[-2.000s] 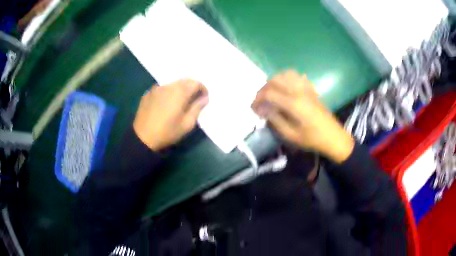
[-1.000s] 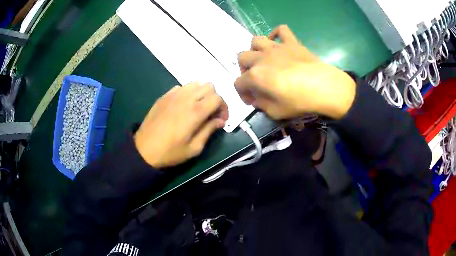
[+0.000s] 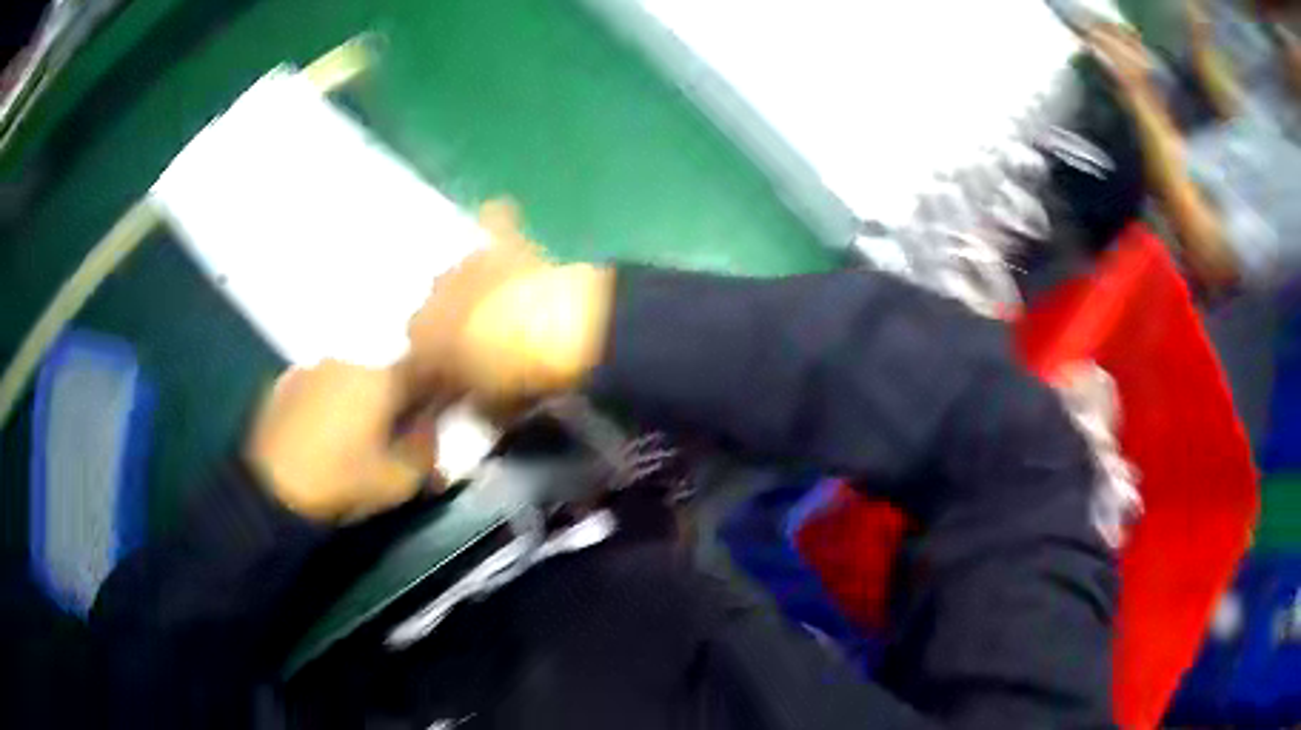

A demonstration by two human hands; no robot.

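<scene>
The frame is badly blurred. White power strips [image 3: 300, 214] lie slanted on the green bench in front of me, their near ends at my hands. My left hand [image 3: 335, 439] is at the near left end of the strips, fingers bent. My right hand [image 3: 500, 317] is over the near right end, close beside my left hand. Blur hides whether either hand grips a strip. A white cord bundle [image 3: 500, 575] hangs at the bench's front edge. The blue parts bin [image 3: 86, 471] of small pale pieces stands on the bench at the left.
A wide block of white power strips [image 3: 870, 86] stands at the upper right, with cords [image 3: 970, 228] hanging toward me. A red tote [image 3: 1177, 471] is at the right. Another person's arm [image 3: 1163, 157] shows at the upper right. A yellowish tape strip [image 3: 72, 292] runs along the bench.
The view has swung right, so bench, strips and bin sit further left. The right forearm now stretches across the middle. My hands have come closer together at the strips' near end.
</scene>
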